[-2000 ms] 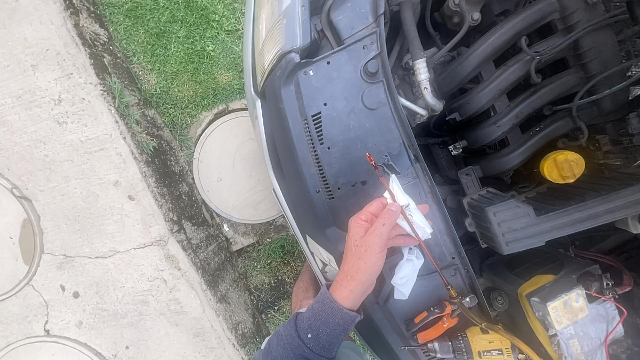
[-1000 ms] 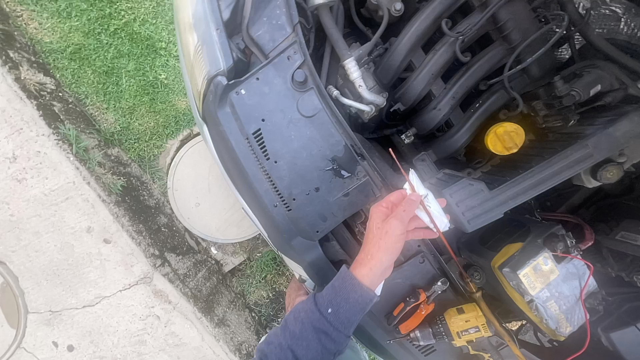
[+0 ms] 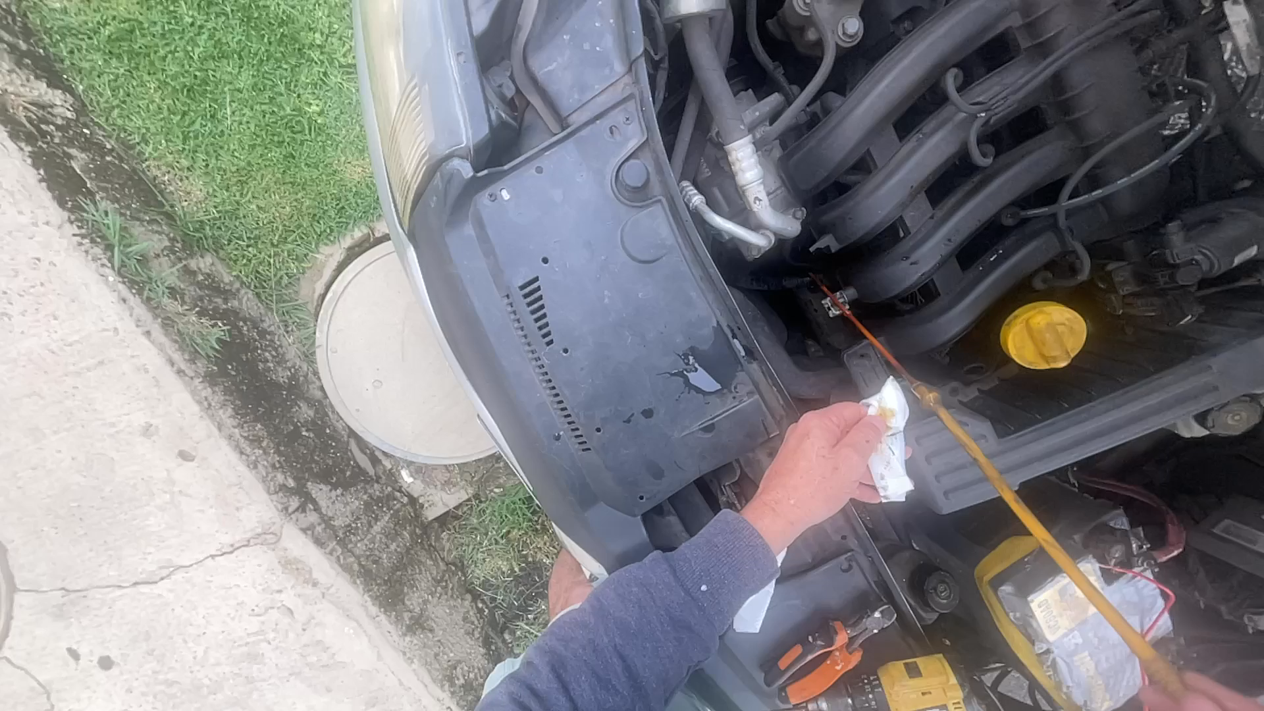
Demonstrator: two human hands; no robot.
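Observation:
My left hand [image 3: 820, 464], in a navy sleeve, pinches a crumpled white wipe [image 3: 892, 444] with brownish stains. The wipe is right beside a long oil dipstick [image 3: 1017, 504], its thin reddish end reaching up-left over the engine bay and its thicker yellow part running down to the bottom right corner. There my right hand [image 3: 1200, 693], cut off by the frame edge, grips the yellow part. The yellow oil filler cap [image 3: 1044, 335] sits on the engine, right of the dipstick's thin end. Whether that end touches anything is unclear.
Orange-handled pliers [image 3: 829, 662] and a yellow power tool [image 3: 920, 683] lie on the front panel [image 3: 612, 296]. A yellow-edged case or device with red wires [image 3: 1086, 612] lies at lower right. Another hand [image 3: 568, 583], seemingly another person's, is at the car's front edge. Black intake pipes [image 3: 908, 89] fill the top.
The wipe was against the dipstick's thin part and is now near where the yellow part starts. The dipstick's thin end has moved over the engine pipes. My right hand has come into view.

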